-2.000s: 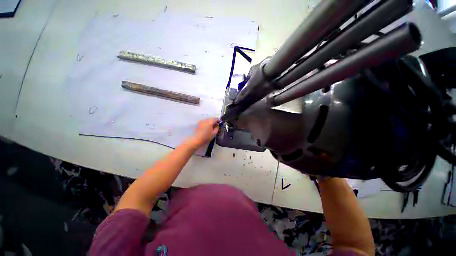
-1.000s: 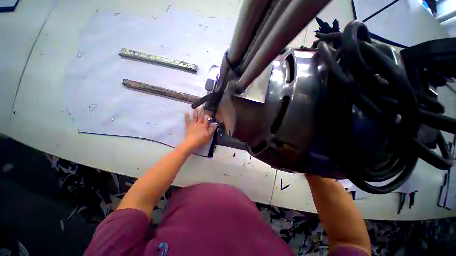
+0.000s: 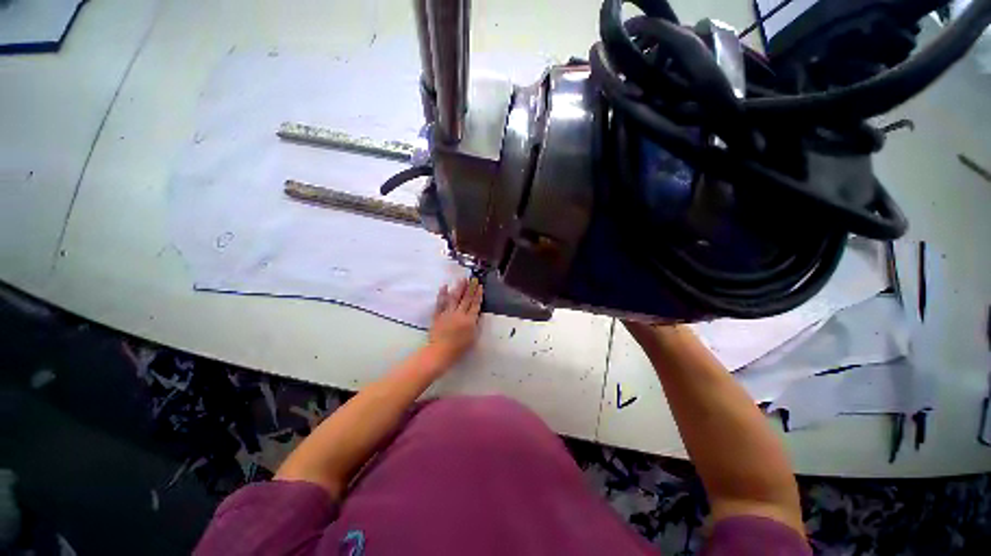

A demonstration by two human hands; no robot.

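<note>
The straight knife cutting machine [image 3: 565,185] stands over the right edge of the fabric lay with its white paper marker [image 3: 326,252]. Its grey base plate [image 3: 515,301] shows below the motor. My left hand [image 3: 458,310] lies on the paper's near right corner beside the base plate, fingers pointing at the knife area; whether it grips anything is not clear. My right forearm runs up behind the motor, which hides my right hand. A speckled metal bar [image 3: 346,139] and a brown metal bar [image 3: 348,202] lie on the paper, their right ends partly behind the machine.
Black power cable coils [image 3: 761,234] hang on the motor. White-topped pieces [image 3: 831,348] and dark fabric offcuts [image 3: 907,434] lie on the table [image 3: 543,396] at right. A dark-edged piece [image 3: 38,22] is at the far left. Scraps litter the dark floor [image 3: 207,418].
The machine's motor has swung left and its rods now point away from me. The dark strip at the lay's right edge is mostly hidden. My left hand has shifted slightly right and nearer me.
</note>
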